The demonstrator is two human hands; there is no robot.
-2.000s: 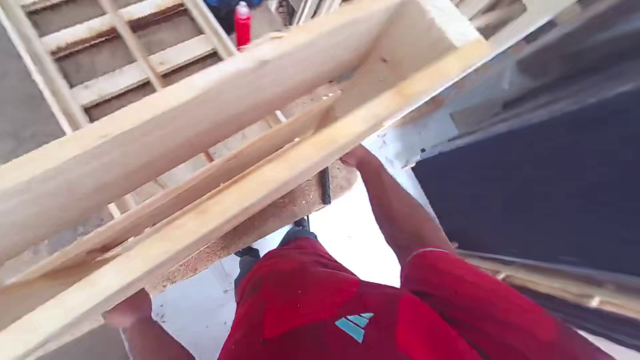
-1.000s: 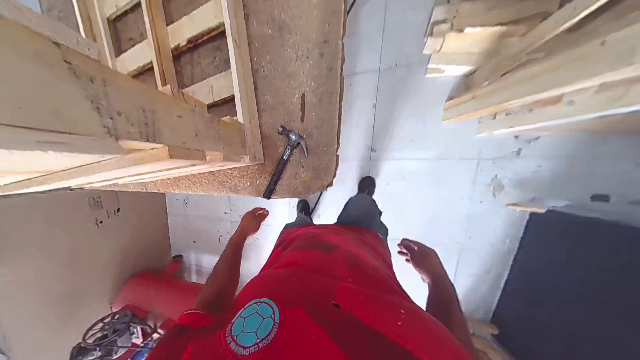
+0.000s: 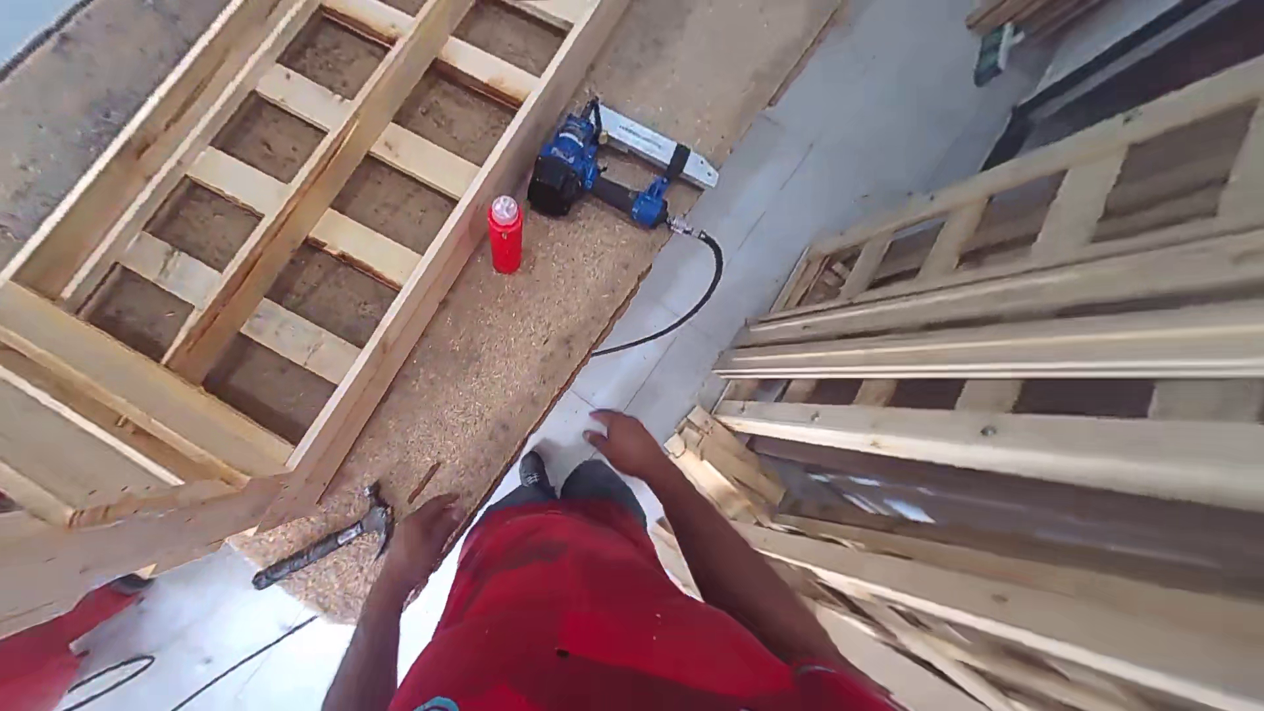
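My left hand (image 3: 427,533) rests at or just over the edge of the chipboard bench top (image 3: 494,346), beside a claw hammer (image 3: 331,545), and holds nothing that I can see. My right hand (image 3: 624,442) hangs over the floor past the bench edge, fingers apart and empty. A slatted wooden frame (image 3: 341,178) lies on the bench at the left. Near its long side stands a red bottle (image 3: 506,235). Farther up lies a blue pneumatic nail gun (image 3: 592,168) with its magazine toward the bench edge and a black hose attached.
The black air hose (image 3: 713,286) curves from the nail gun down past the bench edge. Slatted wooden frames (image 3: 987,434) stand at the right, with short wood offcuts (image 3: 726,464) beside them. A red object (image 3: 49,642) and thin cables lie on the floor at lower left.
Two seconds ago both my hands were at a long wooden frame piece; one second ago they were off it. The view has swung, and my left hand is now close beside the hammer.
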